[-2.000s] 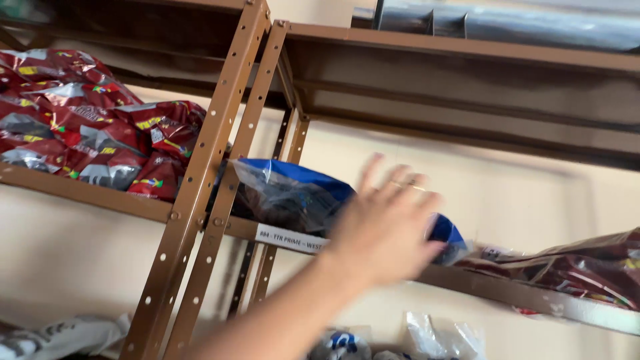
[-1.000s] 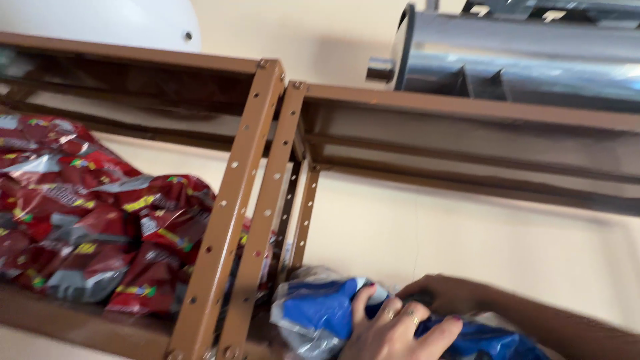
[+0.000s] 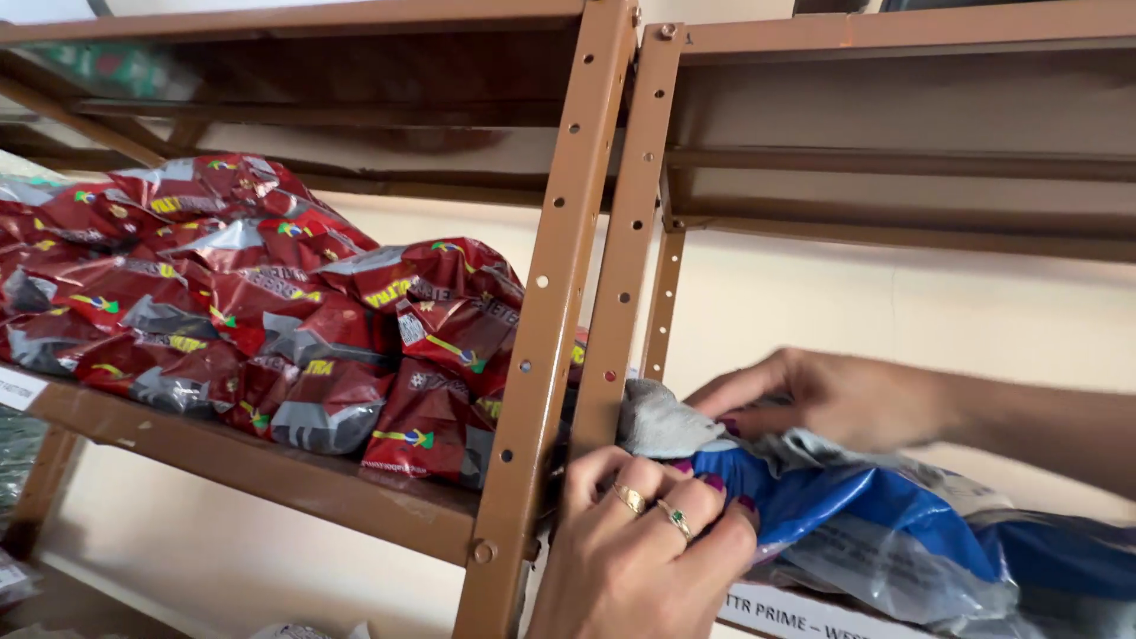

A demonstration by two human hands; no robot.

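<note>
A blue and clear plastic bag [image 3: 887, 515] with grey contents lies on the right-hand shelf, above a printed label strip. My left hand [image 3: 657, 532], wearing two rings, comes up from below beside the upright post; its curled fingers grip the bag's left end. Grey fabric [image 3: 666, 422] sticks out of the bag there. My right hand [image 3: 799, 395] reaches in from the right, with fingertips at the grey fabric; whether they pinch it cannot be told.
Brown perforated metal posts [image 3: 550, 293] stand side by side between two shelf units. Red and grey printed packets [image 3: 293, 337] are piled on the left shelf. More blue and clear packaging [image 3: 1065, 550] lies at the far right. Brown shelf boards [image 3: 896, 115] run overhead.
Two seconds ago one hand was over the blue bag; a second arm has since come in from the right. Grey fabric now shows at the bag's left end. The view has shifted.
</note>
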